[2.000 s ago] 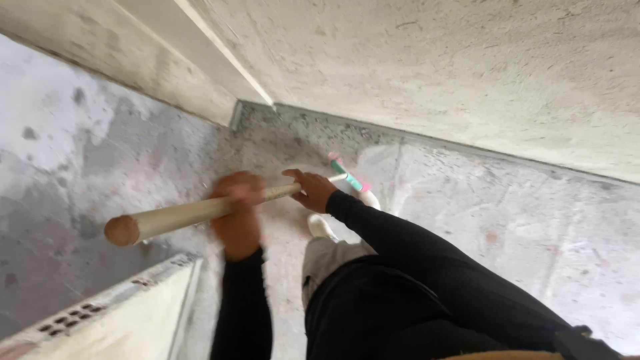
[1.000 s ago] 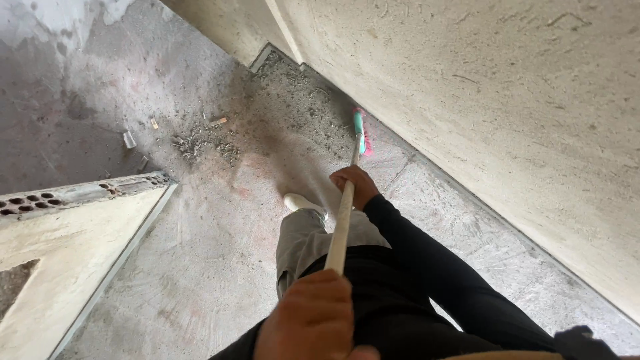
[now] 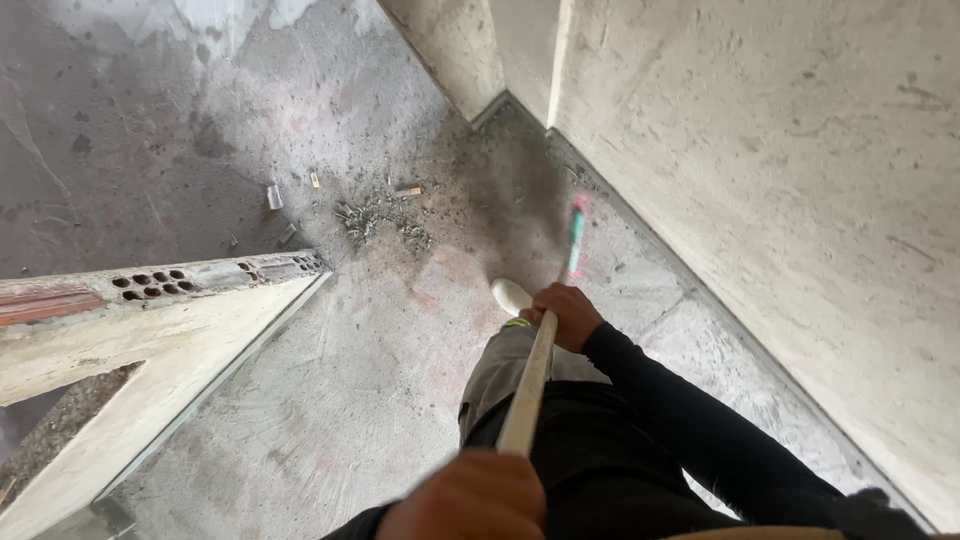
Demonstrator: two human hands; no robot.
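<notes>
A broom with a long pale handle (image 3: 531, 382) runs from the bottom of the view up to its green head with pink bristles (image 3: 576, 236), which rests on the concrete floor near the right wall. My left hand (image 3: 469, 499) is closed around the upper end of the handle, low in the view and slightly blurred. Further down the handle, my right hand (image 3: 568, 315) grips it close to the broom head. A heap of grey debris (image 3: 382, 223) lies on the floor left of the broom, with dark dust (image 3: 514, 184) spread between them.
A rough plastered wall (image 3: 765, 187) borders the right side, with a corner recess at top. At left stands a low wall with exposed hollow bricks (image 3: 154, 283). Small loose fragments (image 3: 274, 197) lie near its end. My white shoe (image 3: 511, 296) is just left of the broom head.
Two seconds ago the handle pointed left with both hands on it; now it points down the view towards me. Since one second ago the broom head has moved away from the wall's edge slightly.
</notes>
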